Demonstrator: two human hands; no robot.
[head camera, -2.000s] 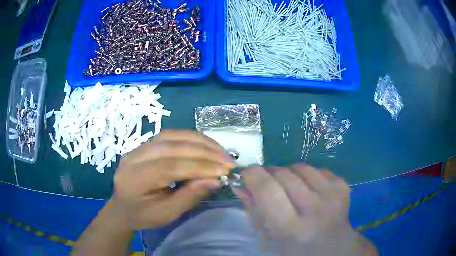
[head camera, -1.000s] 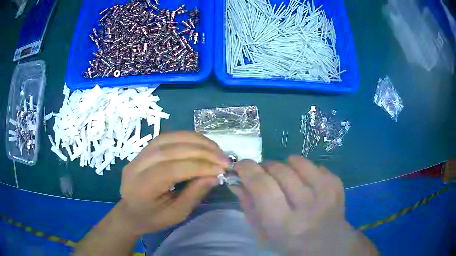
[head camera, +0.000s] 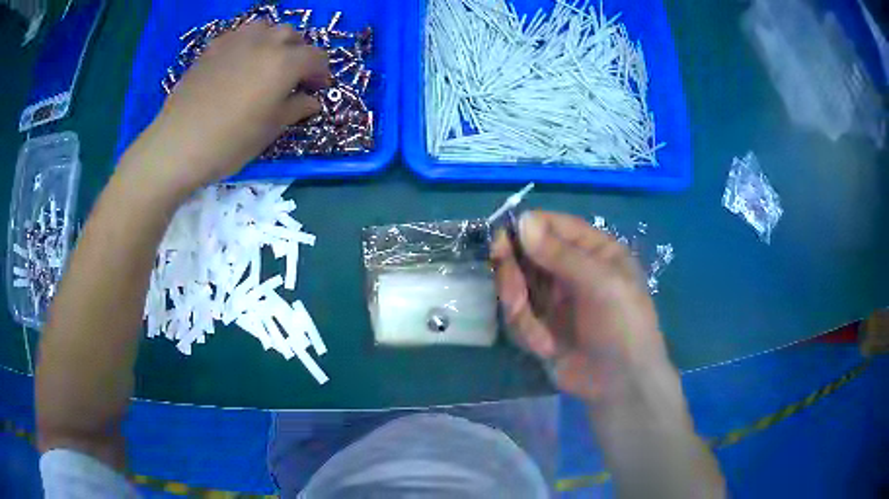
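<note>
My left hand (head camera: 244, 88) is in the left blue tray (head camera: 263, 173), its fingertips down among small copper-brown and silver metal sleeves (head camera: 327, 132). Whether it grips one is hidden. My right hand (head camera: 575, 283) is raised right of the white pad (head camera: 434, 307) and holds a dark, short tool (head camera: 509, 234) between thumb and fingers. A thin whitish piece (head camera: 513, 201) points up and right from the tool's tip. A small round metal piece (head camera: 438, 323) lies on the pad, which has crinkled clear film across its far half.
White strips (head camera: 234, 263) lie heaped below the left tray. The right blue tray (head camera: 546, 175) holds thin white rods. Fine wire parts (head camera: 663, 263) lie partly behind my right hand. A small clear bag (head camera: 753, 198) is at right, a clear plastic box (head camera: 44, 224) at far left.
My hands have parted: the left moved up into the left tray, the right moved up and right with the tool. Some white strips have shifted toward the front. The pad is now uncovered.
</note>
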